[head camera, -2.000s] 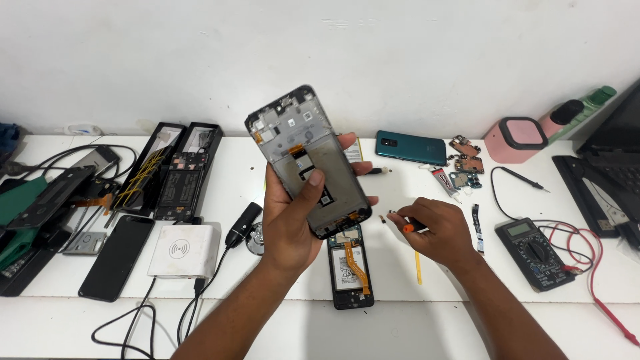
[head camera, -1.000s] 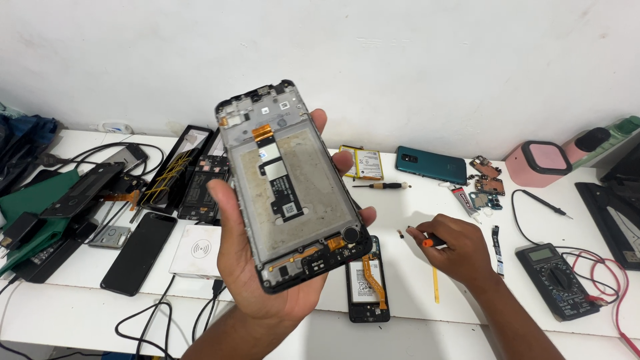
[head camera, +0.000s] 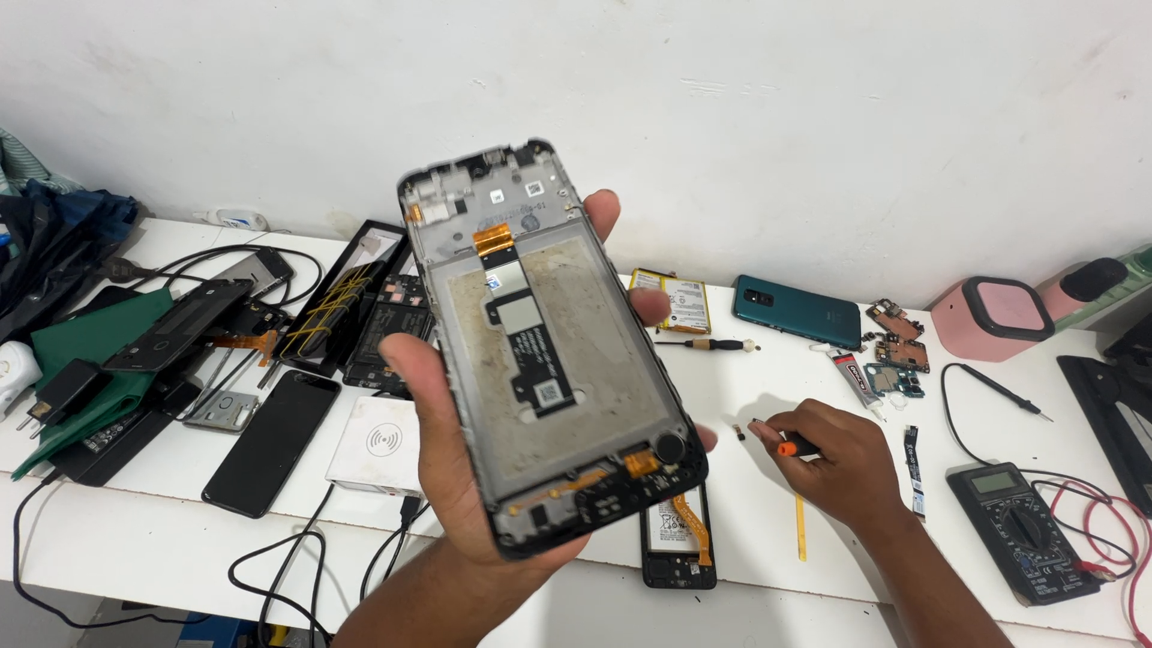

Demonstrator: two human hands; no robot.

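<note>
My left hand [head camera: 450, 459] holds up an opened smartphone frame [head camera: 594, 333], gripping it by its side edges. The frame's inner side faces me, with an empty battery recess and a black and orange flex cable [head camera: 522, 333] down its middle. My right hand [head camera: 837, 459] is closed around an orange and black tool [head camera: 798, 447], probably a screwdriver, just above the white table; its tip is hard to make out. Small parts [head camera: 740, 433] lie beside those fingers. Partly hidden under the raised frame, a second opened phone [head camera: 679, 540] with a battery and orange flex cable lies on the table.
Behind are a loose battery [head camera: 688, 306], a screwdriver [head camera: 715, 345], a teal phone [head camera: 796, 311], circuit boards [head camera: 900, 346] and a glue tube [head camera: 855, 382]. A multimeter [head camera: 1021, 531] with leads lies right. Left are a black phone [head camera: 273, 443], a white charging box [head camera: 378, 445], cables and phone parts.
My left hand has raised the phone frame closer to the camera and opened its grip toward the edges, uncovering the flex cable. My right hand stays low over the table with the tool.
</note>
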